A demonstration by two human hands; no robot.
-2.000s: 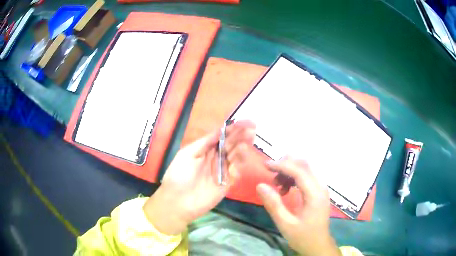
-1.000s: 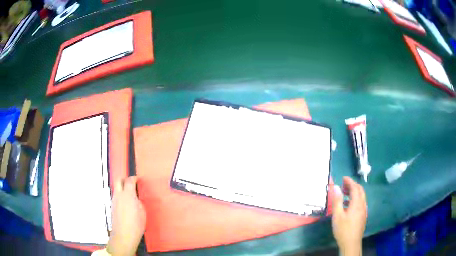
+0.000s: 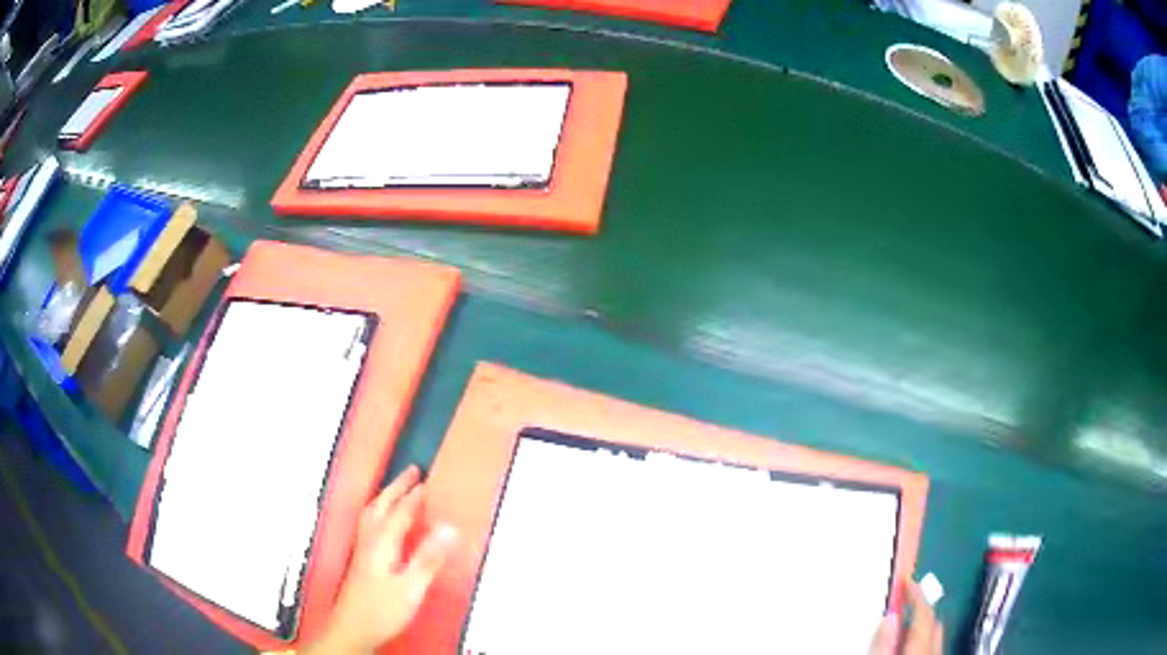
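Note:
A white display panel with a thin black border lies on an orange-red foam pad, its lower part cut off by the picture's edge. My left hand is over the pad's left part, left of the panel, fingers apart and empty. My right hand is at the panel's right edge, mostly cut off; whether it grips the panel cannot be told. A second panel lies on its own pad to the left.
A glue tube and a small white square lie at the right. Cartons and a blue tray stand at the left. Another panel on a pad lies farther back. A person's blue sleeve shows at the far right.
The near panel was turned and overhung its pad; it now lies squarer on it. My hands came apart from in front of me to either side. The camera view has shifted.

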